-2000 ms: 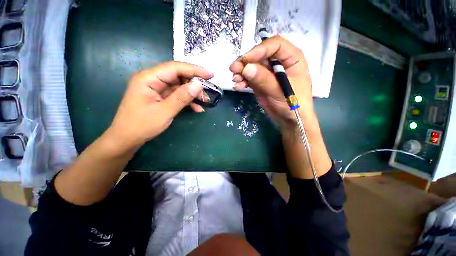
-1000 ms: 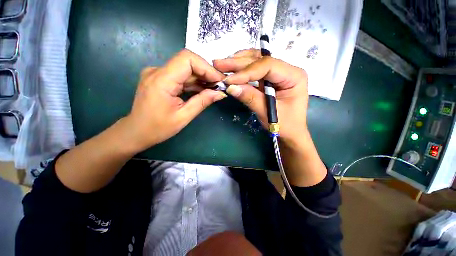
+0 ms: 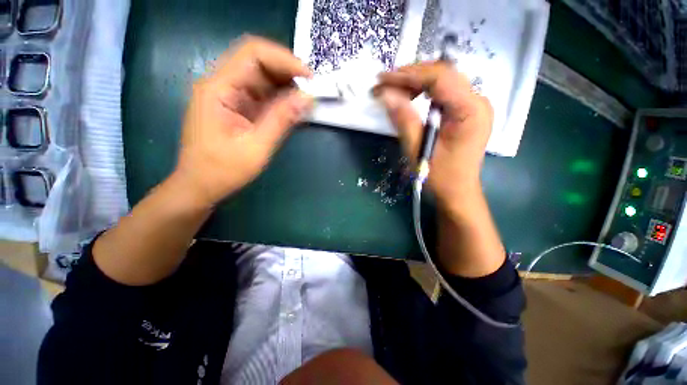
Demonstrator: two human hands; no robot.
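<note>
My left hand (image 3: 233, 120) is over the mat left of the parts tray, blurred. Its thumb and fingers pinch a thin dark bar, the watch case (image 3: 325, 98) seen edge-on. My right hand (image 3: 452, 120) is to the right of it, over the tray, apart from the case. It holds the black vacuum pick-up pen (image 3: 430, 139) across the palm, with its clear air tube (image 3: 419, 218) hanging from the rear. Its thumb and forefinger are near each other; blur hides whether a small part is between them. Tiny pale parts (image 3: 386, 188) lie scattered on the mat below.
The white parts tray (image 3: 354, 118) holds a dense dark pile at left and sparse bits at right. A frame tray (image 3: 68, 98) with several frames stands at the left edge of the green mat (image 3: 301, 203). A controller box (image 3: 646, 203) with green and red lights is at right.
My hands met at the case a second ago and are now apart, the left with the case, the right with the pen. The view has shifted slightly.
</note>
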